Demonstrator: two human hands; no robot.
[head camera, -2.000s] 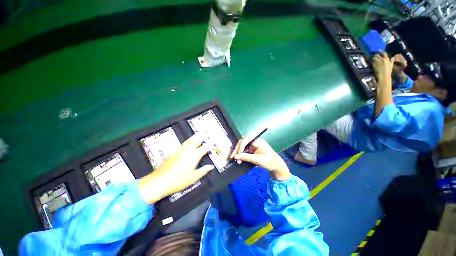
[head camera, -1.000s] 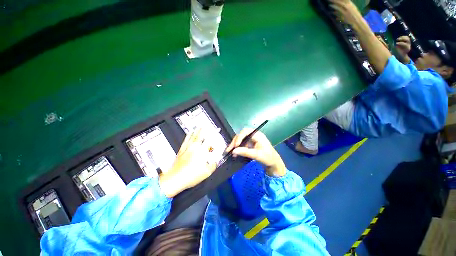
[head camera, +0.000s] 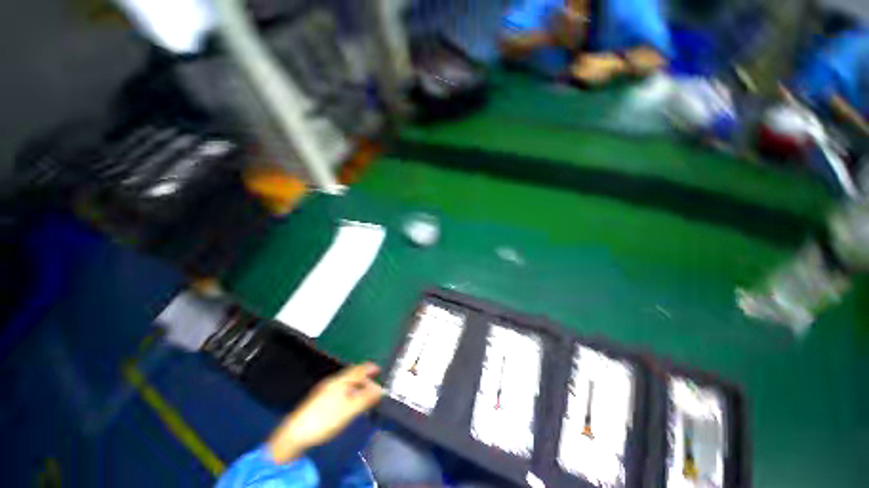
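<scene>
The picture is blurred. The black foam tray (head camera: 464, 379) lies at the bottom centre-right, with a silver-white phone unit (head camera: 507, 386) in each pocket; small orange-yellow strips show on the units. My left hand (head camera: 329, 408) is at the tray's left end, its fingertips near the tray's lower left corner. A faint thin pale thing shows by the fingertips; I cannot tell if it is held. My right hand is not in view, and no tweezers show.
A white liner strip (head camera: 333, 276) lies left of the tray, with a round clear cup (head camera: 420, 229) beyond. Black trays (head camera: 276, 360) stand at the left edge. A plastic-wrapped post (head camera: 800, 289) is at right. Coworkers' hands (head camera: 610, 67) and blue sleeves show across the bench.
The view has swung left, bringing in the liner strip, cup and left side. My left hand has left the units for the tray's left end. My right hand and the tweezers have gone from view.
</scene>
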